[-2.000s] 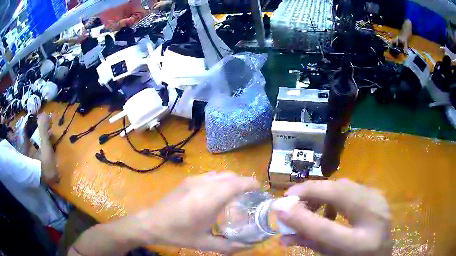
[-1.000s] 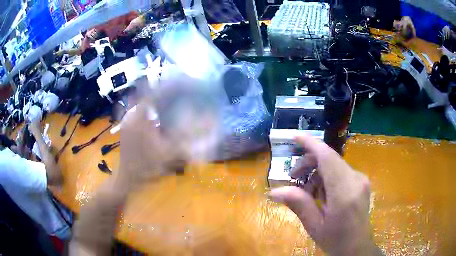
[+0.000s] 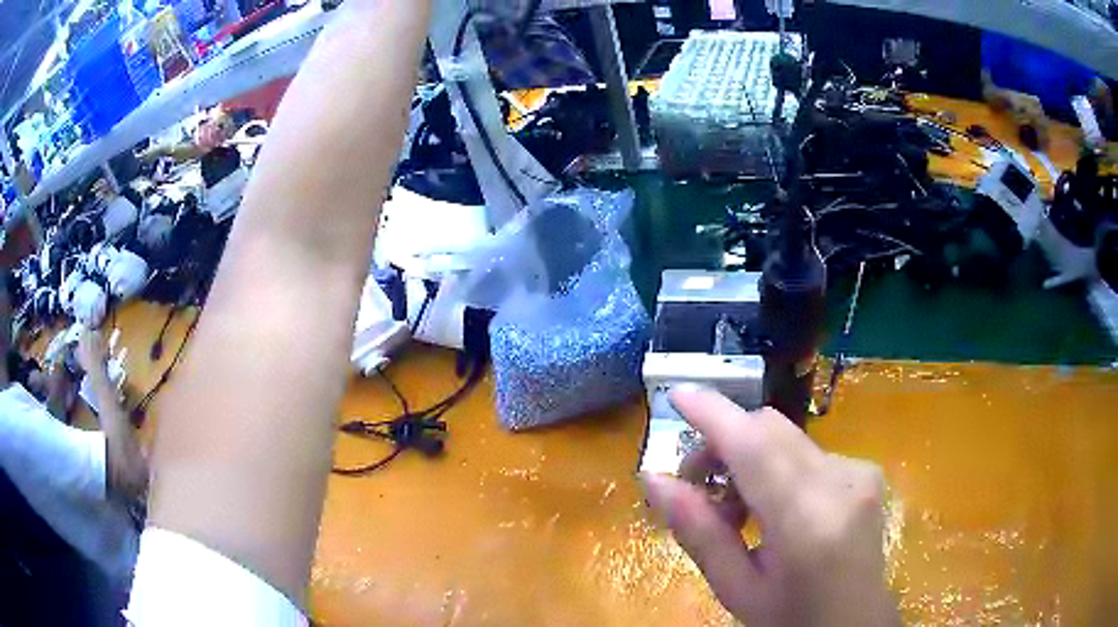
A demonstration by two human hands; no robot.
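My left forearm (image 3: 276, 319) reaches up across the left of the view. Its hand is cut off by the top edge, so I cannot see what it holds. My right hand (image 3: 797, 527) is in front of the screw feeder (image 3: 705, 367), thumb and fingers apart, with nothing seen in it. The hand partly hides the feeder's front and pick-up block. The black electric screwdriver (image 3: 793, 319) is upright against the feeder's right side. The clear bag of screws (image 3: 570, 355) stands left of the feeder.
Black pigtail cables (image 3: 417, 431) lie on the orange table (image 3: 981, 490), left of the bag. A white camera unit (image 3: 378, 325) is partly behind my forearm. White units (image 3: 104, 282) are piled far left. A worker's white sleeve (image 3: 55, 459) shows at left.
The clear bottle has left both hands and is out of sight. My left arm has swung up and forward out of the top. My right hand has moved off the bottle to the feeder's front.
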